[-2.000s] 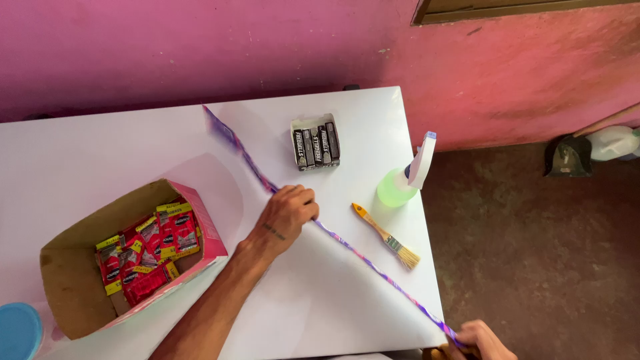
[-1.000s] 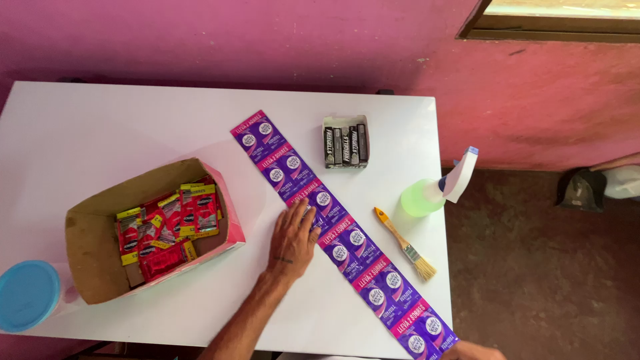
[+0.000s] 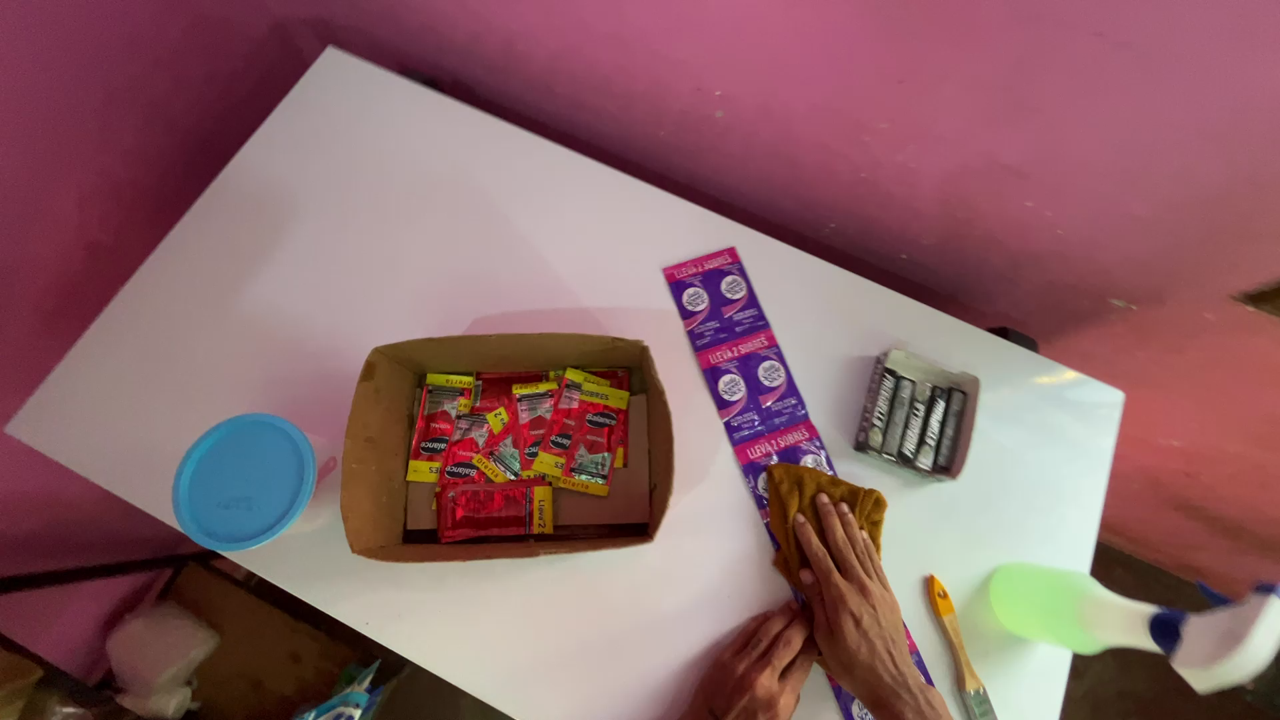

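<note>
A long strip of joined purple sachets [image 3: 752,385] lies flat on the white table, running from the middle toward the near edge. My right hand [image 3: 850,590] is spread flat on a folded brown cloth [image 3: 830,510], pressing it onto the strip. Just left of it, my left hand [image 3: 760,660] rests at the strip's left edge, fingers bent and close to the right hand; whether it pinches the strip cannot be told. The lower part of the strip is partly hidden under both hands.
A cardboard box [image 3: 360,450] of red sachets [image 3: 595,440] stands left of the strip, beside a blue-lidded tub [image 3: 245,482]. Rightward are a small box [image 3: 967,425] of black packs, a paintbrush [image 3: 955,640] and a spray bottle [image 3: 1050,608] of green liquid. A wall borders the table [image 3: 400,200].
The strip, edge-on at first, was laid flat. The brown cloth is now on it under my right hand, and my left hand has moved down the strip. The view has turned and shifted left.
</note>
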